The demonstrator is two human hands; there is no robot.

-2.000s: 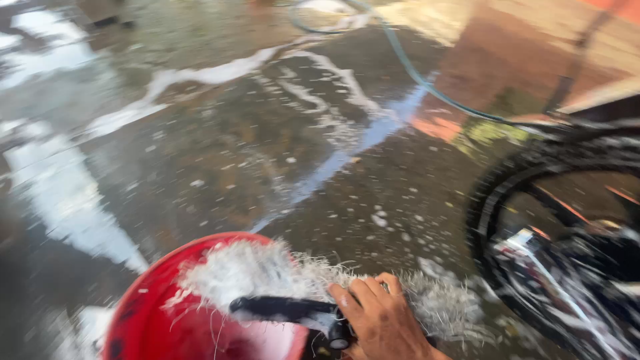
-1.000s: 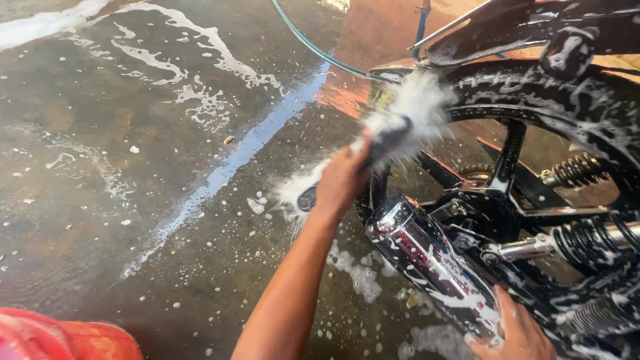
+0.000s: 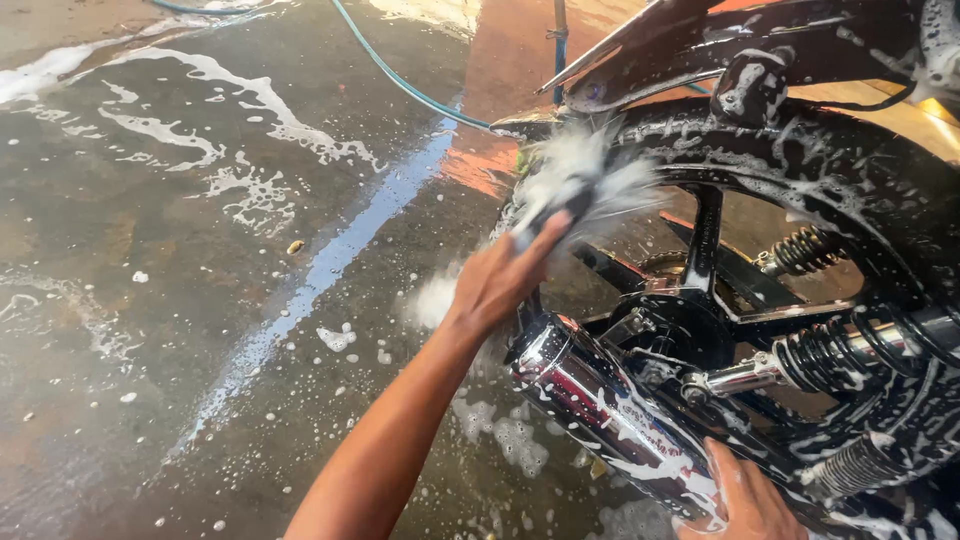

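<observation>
My left hand (image 3: 502,281) is closed around the black handle of a brush with shaggy white bristles (image 3: 577,169), blurred by motion. The bristles are at the left edge of a motorcycle's soapy rear tire (image 3: 780,154), below the rear fender. More white bristles (image 3: 436,298) show beyond the near side of this hand. At the lower right, my right hand (image 3: 742,495) lies with spread fingers against the foam-streaked chrome and black exhaust muffler (image 3: 615,409). Part of that hand is cut off by the frame.
A coil-spring shock absorber (image 3: 840,349) runs beside the black wheel spokes (image 3: 703,236). The rear fender (image 3: 817,45) overhangs the tire. A blue-green hose (image 3: 397,79) curves over the wet concrete floor (image 3: 187,315), which bears foam streaks and a pale blue reflection.
Two seconds ago the brush was over a red bucket; one second ago it was at the tire, where it still is. My right hand remains at the muffler. The view has shifted toward the wheel.
</observation>
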